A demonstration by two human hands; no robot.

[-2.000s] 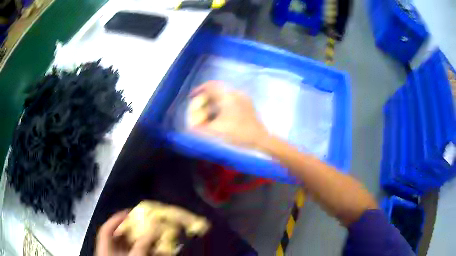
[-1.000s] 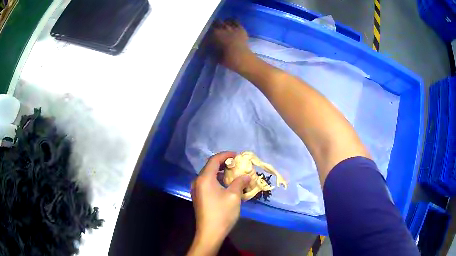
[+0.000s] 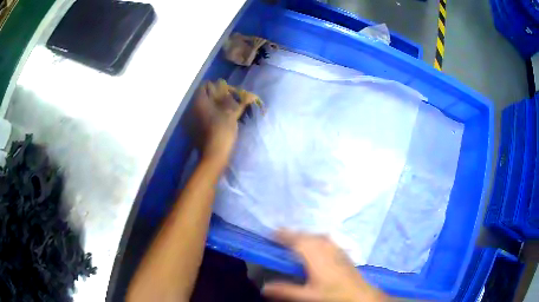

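A large blue tray (image 3: 481,153) lies beside the bench with a thin white liner sheet (image 3: 331,159) in its bottom. One tan figure torso (image 3: 240,49) with black at its waist lies in the tray's upper left corner. My left hand (image 3: 216,121) is shut on a second tan figure torso (image 3: 233,97), just below the first, at the tray's left side. My right hand (image 3: 322,268) is blurred over the tray's lower edge, fingers apart, with nothing seen in it.
A pale bench (image 3: 100,130) on the left bears a dark heap of black parts (image 3: 35,230) and a black flat case (image 3: 103,32). Stacked blue trays (image 3: 517,165) stand at the right. A narrow blue box with a white plastic bag (image 3: 376,33) is behind the tray.
My left hand has moved with its torso from the tray's lower edge to its left side. My right hand has withdrawn from the upper left corner, where a torso now shows, to the lower edge.
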